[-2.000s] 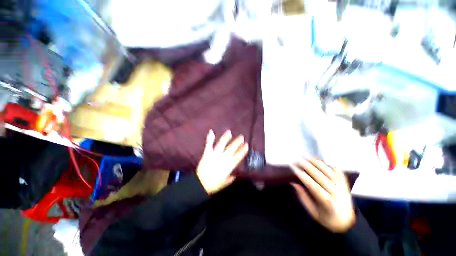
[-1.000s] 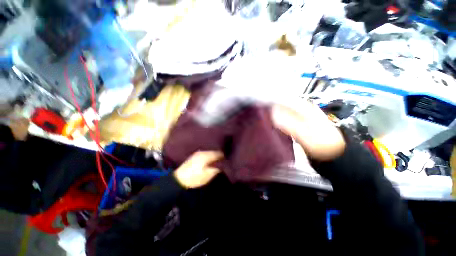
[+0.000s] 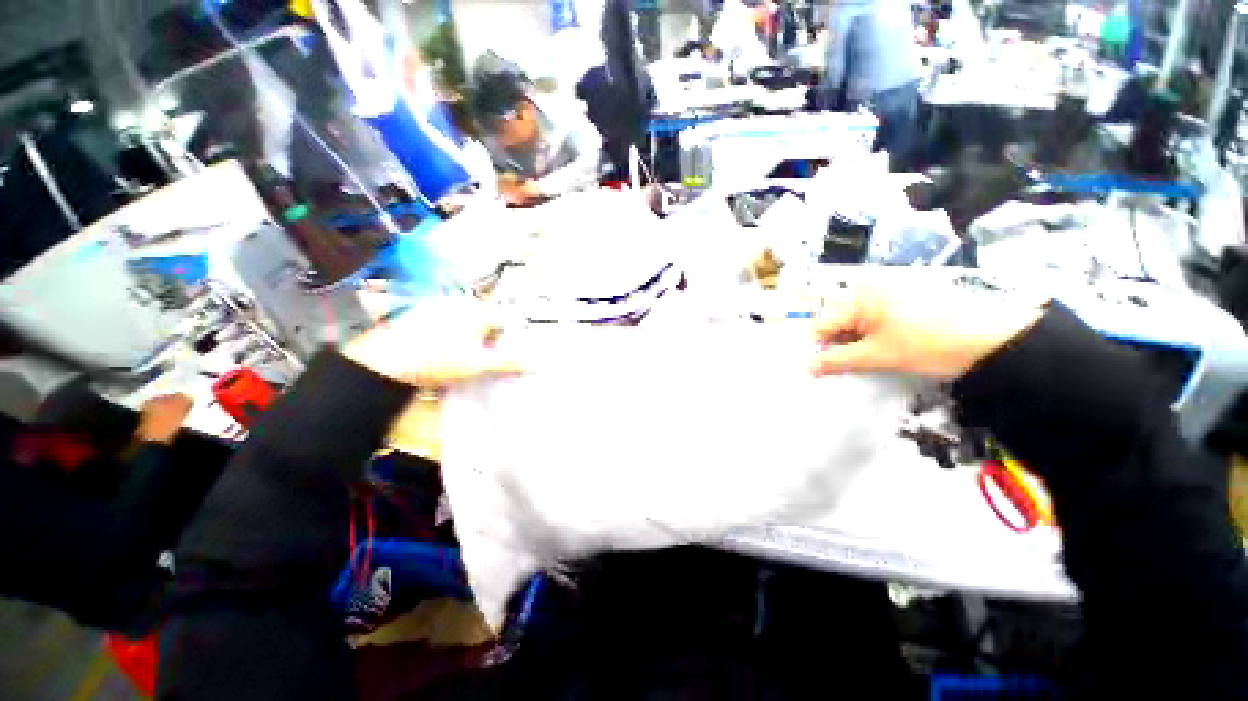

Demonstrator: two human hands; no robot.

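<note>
A quilted panel (image 3: 657, 445) hangs between my two hands with its white side up, raised over the table's front edge. Its surface is overexposed, so no stitch lines show. My left hand (image 3: 445, 342) grips the panel's upper left edge. My right hand (image 3: 897, 333) pinches its upper right edge between thumb and fingers. The maroon face does not show on the held panel.
A stack of cut panels (image 3: 602, 267) lies behind the held panel. Scissors with a red loop (image 3: 1009, 496) lie at the right. A sewing machine head (image 3: 1163, 329) is partly behind my right sleeve. Other people sit and stand beyond, and a person's hand (image 3: 164, 416) shows at left.
The maroon side lay up on the table under my hands; now the white side shows and the panel is lifted and spread. Both hands moved forward and apart. The view has tilted up.
</note>
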